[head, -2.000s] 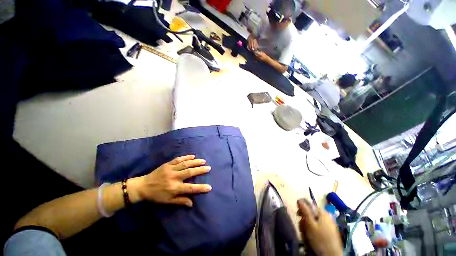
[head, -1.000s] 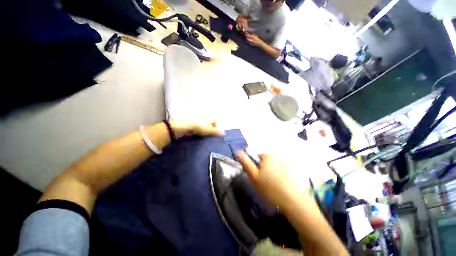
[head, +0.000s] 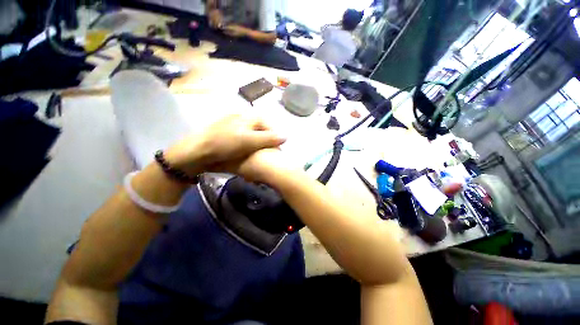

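Note:
A steam iron with a dark body, silver edge and small red light rests on the navy garment, over the narrow padded board. The rounded end of the pale sleeve board sticks out beyond it. My right hand is on the iron's handle, its fingers mostly hidden. My left hand lies across the top of my right hand; whether it grips anything does not show. The garment's waistband is hidden under my hands and the iron.
Dark shears and a blue cylinder lie at right among small items. A brown block and a grey round pad are farther back. A second iron stands at far left. Dark cloth lies at left. People are opposite.
My right hand has gone from beside the iron to its handle, and the iron is now on the garment. My left hand has moved onto my right hand. The view has turned right.

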